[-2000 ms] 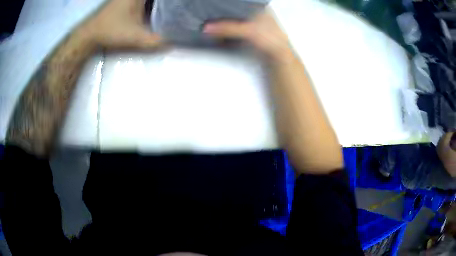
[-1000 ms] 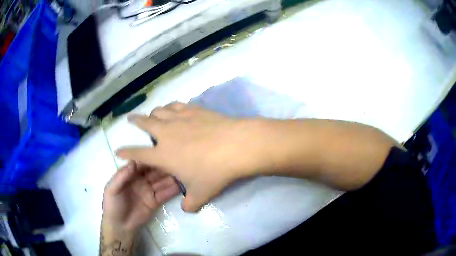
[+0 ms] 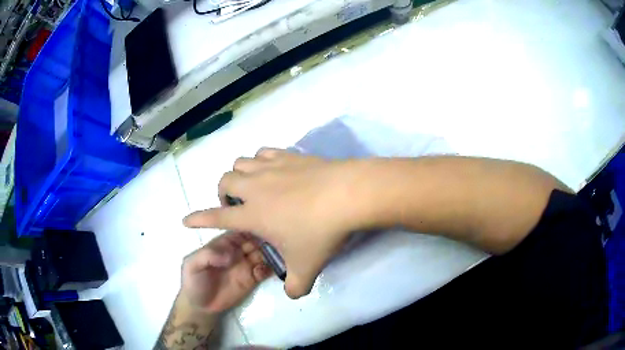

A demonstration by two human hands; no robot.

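Observation:
A dark unit [image 3: 274, 260] lies on the white bench, mostly hidden under my right hand; only a narrow dark edge shows beside the thumb. A thin greyish bag [image 3: 334, 139] shows behind my right wrist and seems to be around or under the unit. My right hand [image 3: 284, 205] spans the unit from above, thumb on the near side, index finger stretched out to the left. My left hand [image 3: 223, 270] is palm up at the unit's left end, fingers curled and slightly blurred; whether it touches or holds anything cannot be told.
A blue crate [image 3: 75, 147] stands at the left. Black box-shaped units [image 3: 77, 260] sit at the bench's lower left. A raised rear ledge [image 3: 274, 51] carries a flat black panel [image 3: 151, 61] and white and black cords [image 3: 236, 8]. A dark green oval piece [image 3: 210, 125] lies by the ledge.
From two seconds ago, the view has swung left, and my hands have gone from apart at the grey bag to close together. Since one second ago, my right fingers have drawn in slightly.

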